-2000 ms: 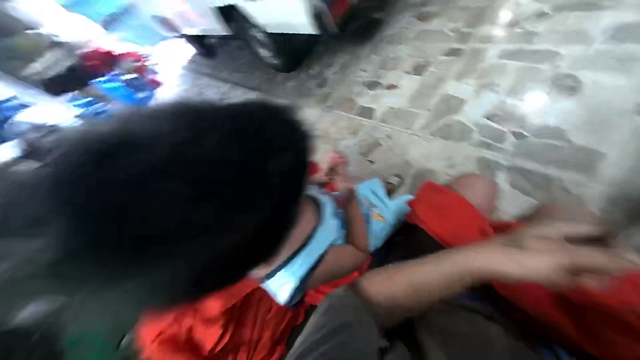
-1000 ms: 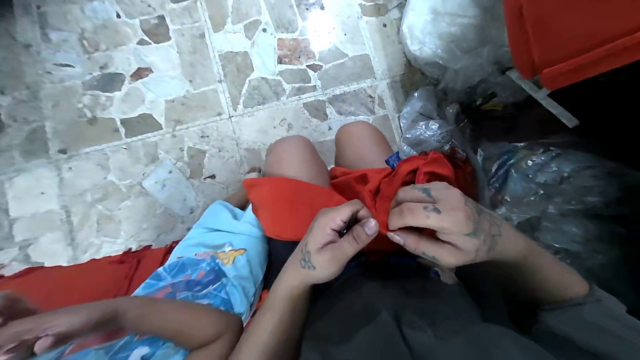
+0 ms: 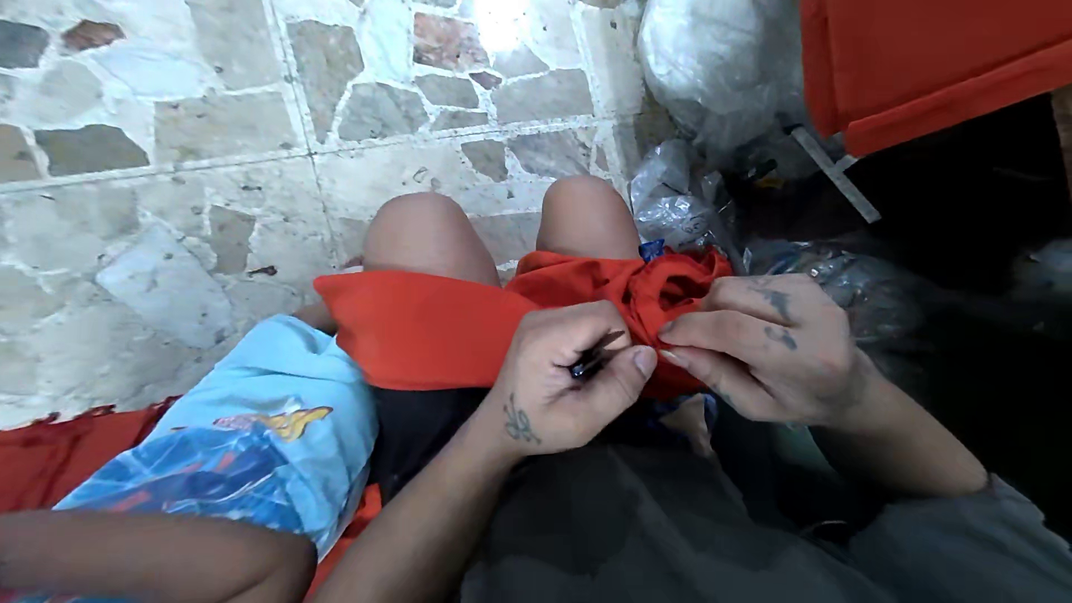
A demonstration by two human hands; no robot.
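Note:
Red cloth (image 3: 427, 331) lies across my lap and bunches up over my right thigh. My left hand (image 3: 574, 381) is curled around a small dark tool (image 3: 593, 360), whose kind I cannot make out, and its thumb and forefinger pinch the cloth's edge. Close beside it, my right hand (image 3: 766, 352) grips the same red cloth between thumb and fingertips. The fingertips of both hands nearly meet at the gathered part.
Another person in a light blue printed garment (image 3: 276, 419) sits close at my left, a bare arm (image 3: 159, 553) in front. More red cloth (image 3: 946, 67) hangs at the upper right. Clear plastic bags (image 3: 720, 67) stand on the stone-patterned floor (image 3: 226, 126); a metal bar (image 3: 833, 172) is near them.
The view has swung far round since the first frame. My left hand, stretched out over red cloth then, is now bent at the cloth beside my right hand. Since one second ago, both hands keep their hold.

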